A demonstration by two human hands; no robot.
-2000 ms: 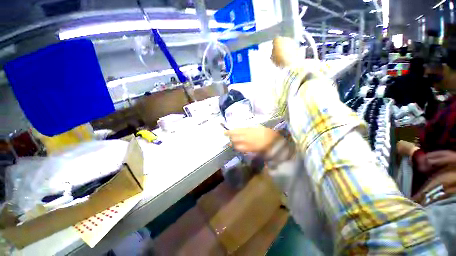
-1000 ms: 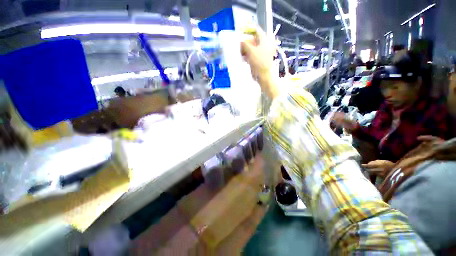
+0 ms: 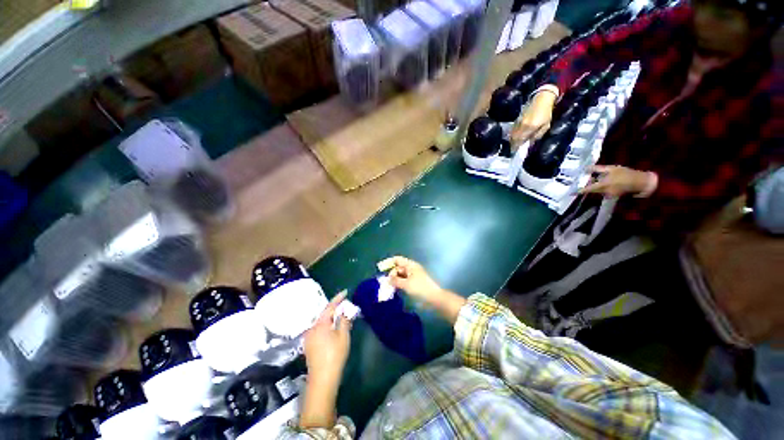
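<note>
My left hand [image 3: 327, 342] is low in the middle and holds a small white piece [image 3: 346, 309] in its fingertips. My right hand [image 3: 414, 280] is just to its right, with a small yellowish item [image 3: 392, 265] pinched in its fingertips. Another small white piece [image 3: 386, 288] shows at its fingers, over a dark blue cloth [image 3: 394, 322]. The cloth is crumpled on the green mat [image 3: 447, 223]; whether my right hand touches it I cannot tell. White cameras with black ball heads [image 3: 290, 302] stand in rows left of my left hand.
Clear packing shells [image 3: 103, 275] stand at the left and more [image 3: 404, 43] at the back. A cardboard sheet [image 3: 352, 142] lies along the bench by a metal post [image 3: 483, 64]. At the right, a person in a red-black checked shirt [image 3: 670, 112] handles more camera rows [image 3: 550, 159].
The view has swung down from the overhead shelf to the bench. My right hand has come down from its raised reach beside the post. My left hand is now in view near it.
</note>
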